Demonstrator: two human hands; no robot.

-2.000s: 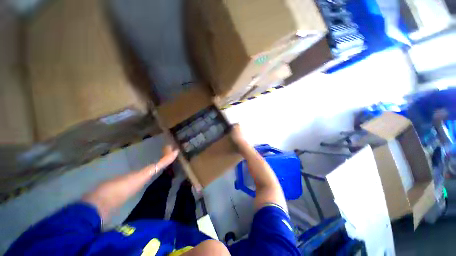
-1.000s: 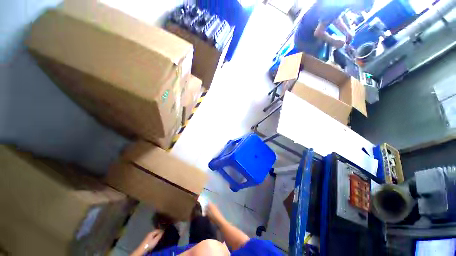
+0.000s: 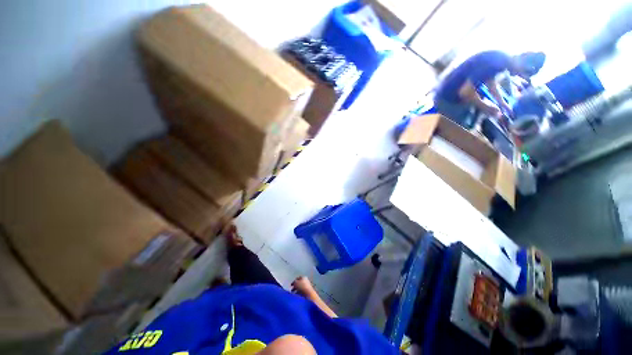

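My right hand [image 3: 303, 285] is small and blurred beside my dark trouser leg, low in the picture. No object shows in it, and its finger position is unclear. My left hand is not in view. Nearest in front is a low brown carton [image 3: 170, 184], its top flaps lying flat, between two larger carton piles. A large carton [image 3: 76, 215] is at the left, with a white label on the pile's side. A tall carton [image 3: 222, 80] stands behind, against the pale wall.
A blue stool [image 3: 343, 232] stands on the white floor, right of the black-and-yellow tape. A white table [image 3: 450, 215] bears an open carton [image 3: 464, 156]. A person [image 3: 478, 80] leans over work at the back right. A blue-edged machine [image 3: 478, 298] is at the lower right.
The low carton was open between both hands two seconds ago; its flaps are now down and my hands are off it. My left hand has left the picture. The view has turned right and shifted.
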